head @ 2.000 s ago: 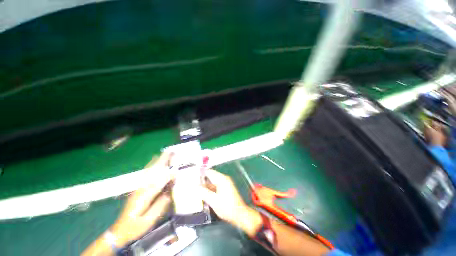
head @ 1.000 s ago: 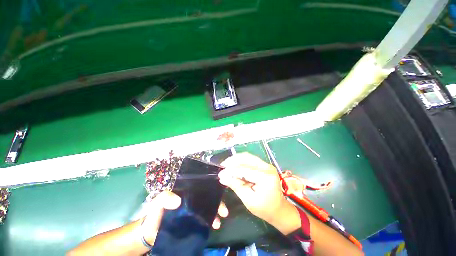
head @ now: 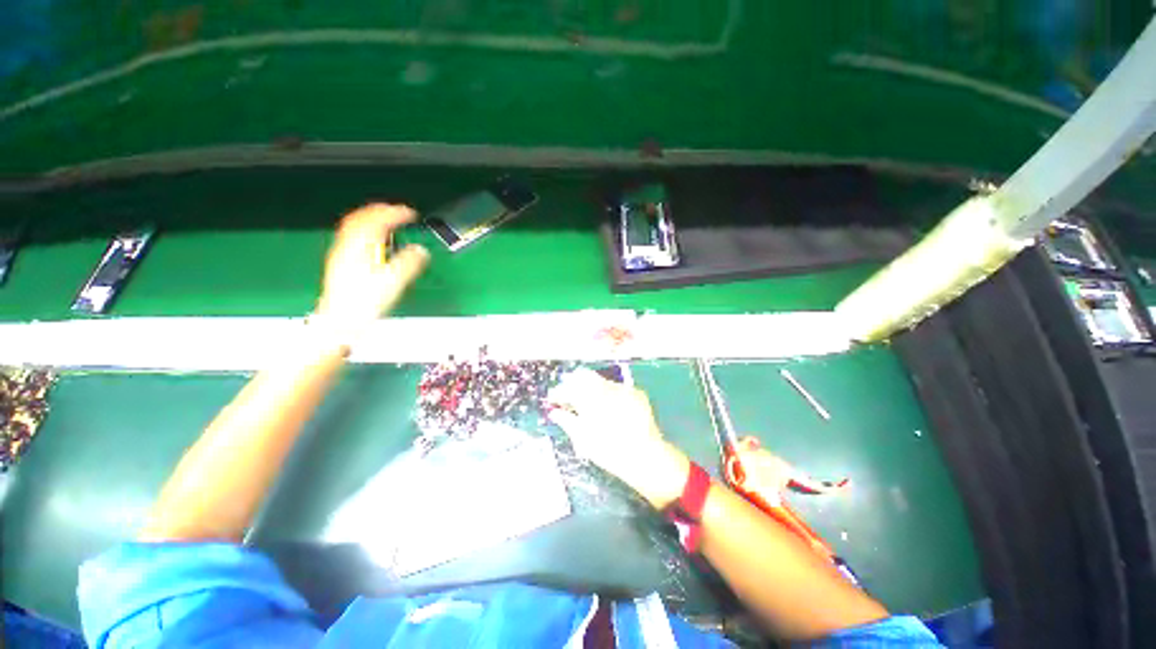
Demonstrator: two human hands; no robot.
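Observation:
My left hand [head: 368, 264] reaches over the white rail above the green belt, its fingers apart and nothing seen in it. A phone unit [head: 482, 213] lies tilted on the belt just right of it, not touching. My right hand [head: 609, 421] is at the right edge of the heap of small dark red and brown components [head: 475, 391]. Its fingers are bent together; whether they hold anything is hidden. A bright, glossy white or clear sheet or tray [head: 488, 501] lies below the heap. A dark corner of a pad [head: 617, 373] shows behind my right hand.
An orange blow gun [head: 761, 475] and a thin stick [head: 805, 394] lie at right. Black foam trays [head: 1014, 418] are stacked beyond them. Another foam tray [head: 773, 241] bears a phone [head: 647, 233]. A slim phone [head: 114, 270] lies on the belt at left. A pale post [head: 932, 269] rises at right.
The dark phone unit held in both hands a second ago is no longer in them. My left hand has moved up and forward over the belt; my right hand has moved to the heap's edge. The glossy sheet is uncovered.

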